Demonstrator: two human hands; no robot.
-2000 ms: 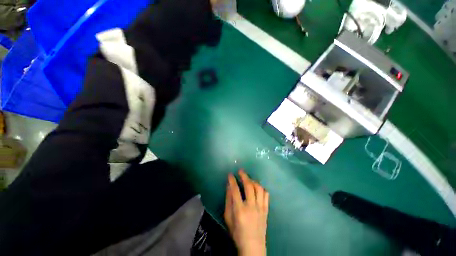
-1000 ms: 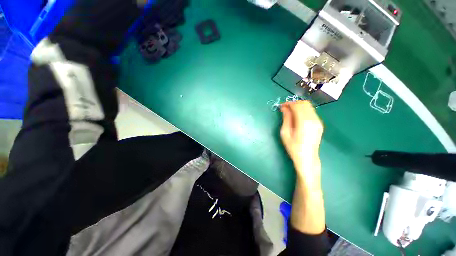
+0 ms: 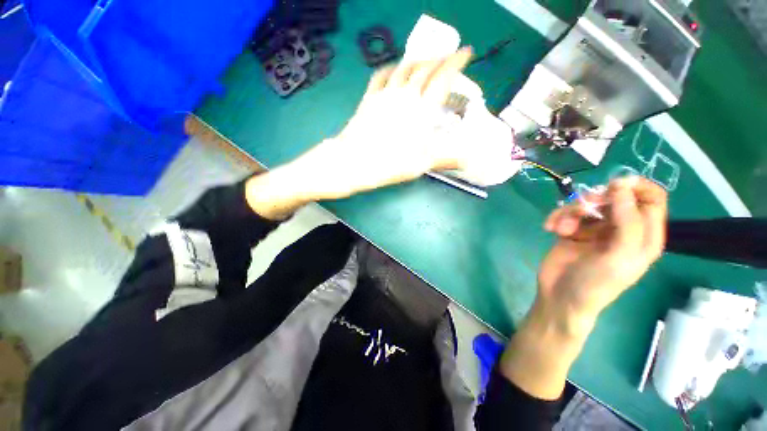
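Observation:
My left hand [image 3: 391, 130] lies on a white camera housing [image 3: 492, 143] at the upper middle and holds it, with the fingers spread over the shell. Thin coloured wires [image 3: 542, 165] run from the housing's right side towards my right hand. My right hand [image 3: 610, 231] pinches a small clear-white piece [image 3: 594, 200] near the wire ends; what it is cannot be told. The black electric screwdriver [image 3: 715, 239] lies right behind my right hand; I cannot tell whether the hand touches it.
The silver screw feeder [image 3: 622, 63] stands at upper right, pale gasket loops [image 3: 663, 168] beside it. Black cover plates [image 3: 288, 67] are piled at upper left, with one apart [image 3: 377, 45]. Blue bins [image 3: 101, 109] stand left. Another white housing [image 3: 702, 349] sits at lower right.
My left arm has swung in from the upper left, and a white housing is now under my left hand. My right hand has moved right and down from the feeder's front.

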